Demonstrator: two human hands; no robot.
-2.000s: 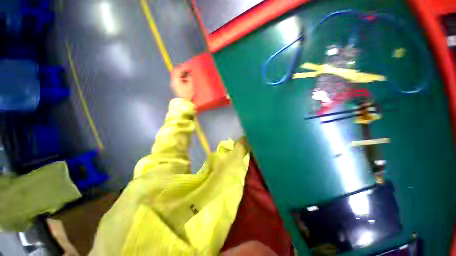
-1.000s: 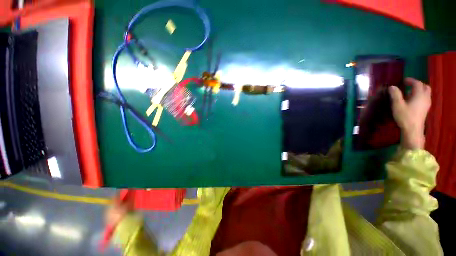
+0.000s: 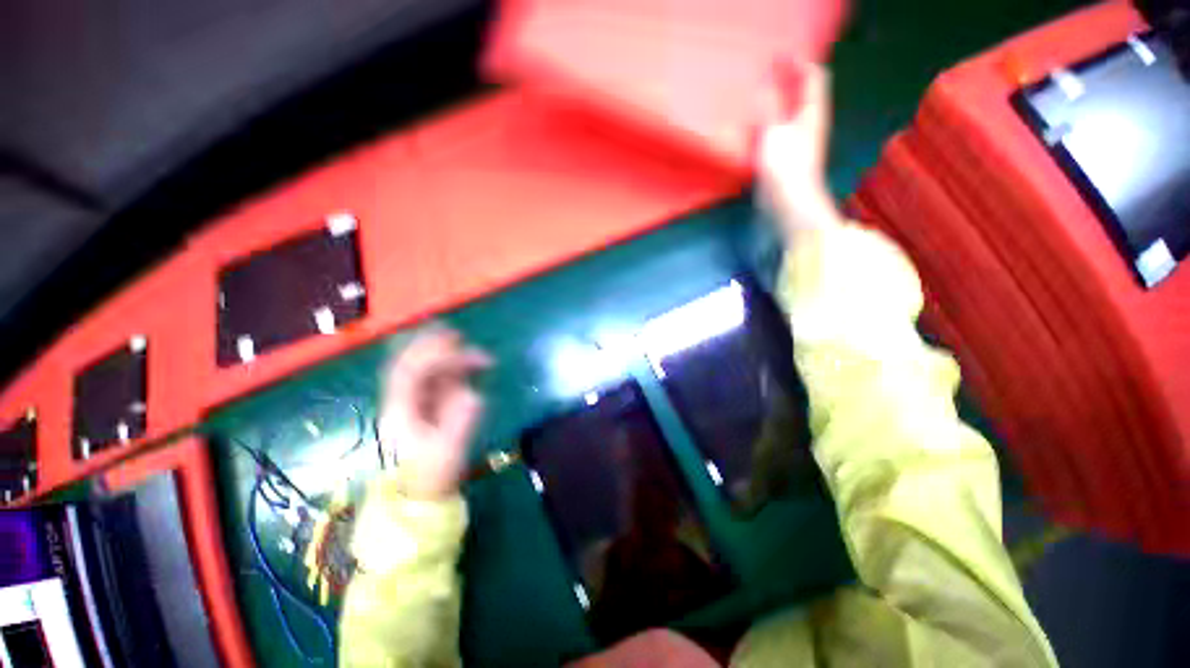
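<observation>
My right hand (image 3: pixel 796 144) is blurred at the top centre and holds the edge of a red foam sheet (image 3: pixel 666 65), raised over the back of the bench. My left hand (image 3: pixel 433 398) is blurred, its fingers partly curled, over the green mat, with nothing visible in it. Two black glossy display panels lie side by side on the mat: one (image 3: pixel 620 509) nearer my left hand, the other (image 3: pixel 737 405) to its right. A small flex end (image 3: pixel 499 459) shows at the left panel's edge.
Red foam (image 3: pixel 444 209) runs along the back, with several black panels (image 3: pixel 290 294) on it. A stack of red foam sheets (image 3: pixel 992 300) stands at right, with a white-tabbed panel (image 3: pixel 1129 144) on top. A laptop (image 3: pixel 157 561), blue cable (image 3: pixel 268 548) and wired board (image 3: pixel 326 548) are at left.
The view has turned toward the back and right. My right hand has left the right panel and now holds a foam sheet. My left hand has come from beyond the bench's front edge to over the mat.
</observation>
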